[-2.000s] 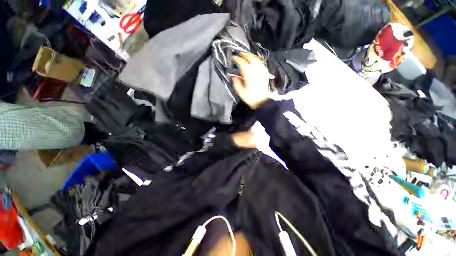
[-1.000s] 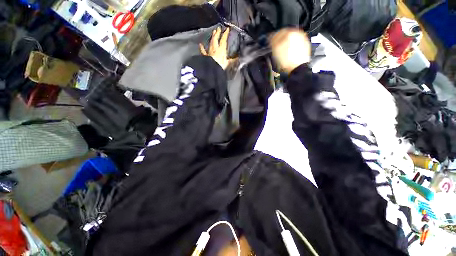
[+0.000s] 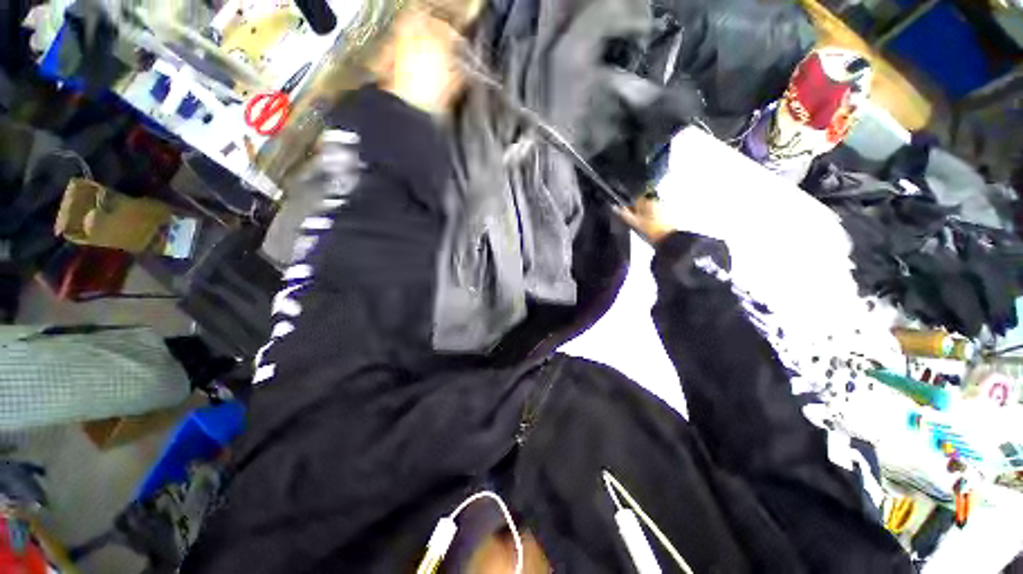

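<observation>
A bundle of grey and black fabric pieces (image 3: 488, 241) hangs in front of me, from the top middle down toward my lap. A thin pale edge line runs diagonally across it between my hands. My left hand (image 3: 424, 62) is at the bundle's upper left, blurred, with its fingers hard to make out. My right hand (image 3: 648, 219) is at the lower right end of the pale line, its fingers closed on the fabric edge. Part of this hand is hidden by the cloth and sleeve.
The white table (image 3: 774, 241) lies to the right, with tools and thread at its lower right. Red-handled scissors (image 3: 267, 113) lie on a side table at upper left. A cardboard box (image 3: 110, 215) and a blue bin (image 3: 193, 448) stand at left. Dark fabric is heaped at far right.
My left hand has moved up and left. My right hand has moved down from the top. The grey fabric has been shifted and now hangs in folds between my arms.
</observation>
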